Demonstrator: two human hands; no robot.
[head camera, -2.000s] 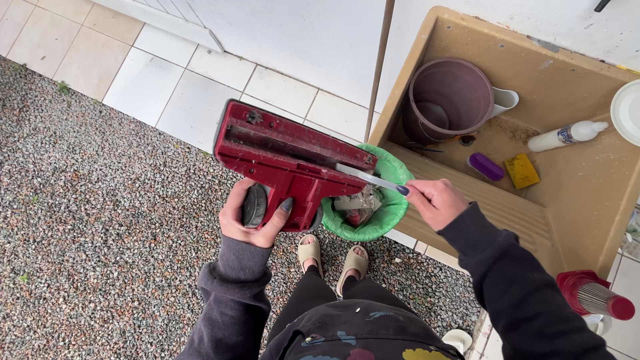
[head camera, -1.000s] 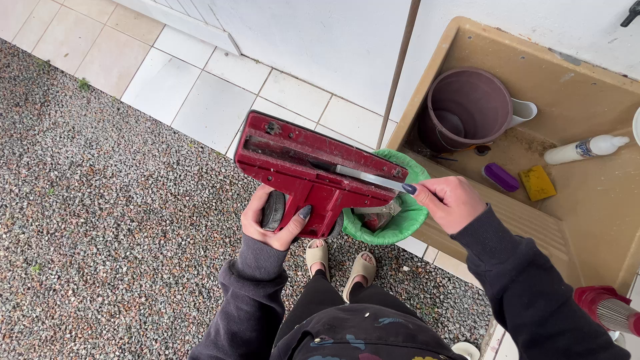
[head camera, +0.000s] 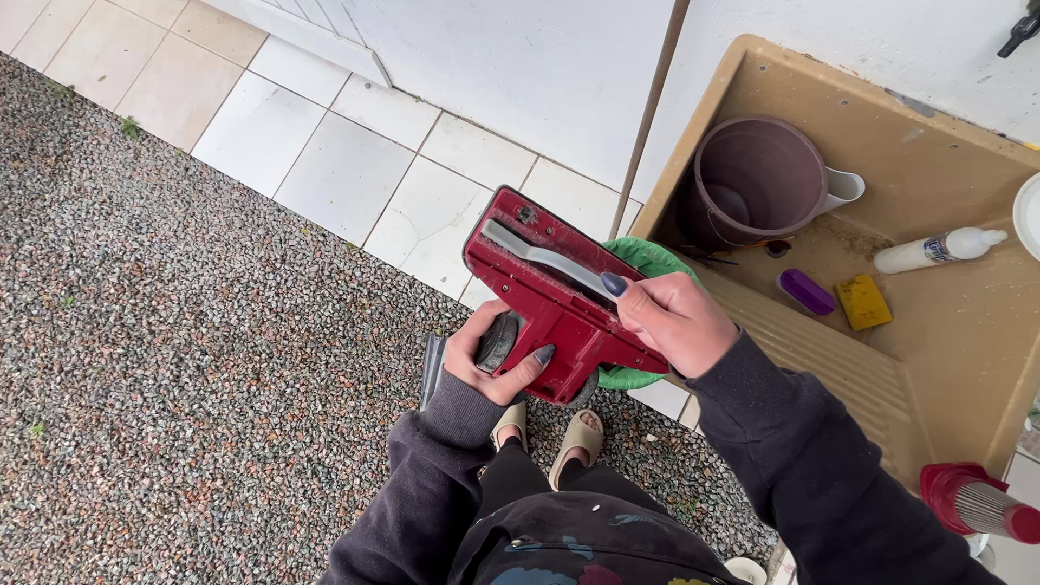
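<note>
A red vacuum cleaner floor head (head camera: 561, 325) is held with its underside up, its long slot tilted down to the right. My left hand (head camera: 496, 353) grips it by the neck, beside a dark wheel (head camera: 496, 341). My right hand (head camera: 670, 321) holds a slim grey brush or scraper (head camera: 548, 258), whose far end lies over the upper left part of the slot; its exact type is unclear. Grey dust lines the slot's edges. Below the floor head, a bin with a green liner (head camera: 650, 258) is partly hidden.
A tan utility sink (head camera: 934, 341) at right holds a maroon bucket (head camera: 760, 175), a white bottle (head camera: 938, 249), a purple brush (head camera: 806, 292) and a yellow sponge (head camera: 864, 302). A wooden pole (head camera: 650, 122) leans by the wall. A red-capped filter (head camera: 987, 504) is at lower right.
The floor head has turned to a steeper tilt, down to the right. The grey tool's far end has moved along the slot toward its upper left end. Both hands keep their hold.
</note>
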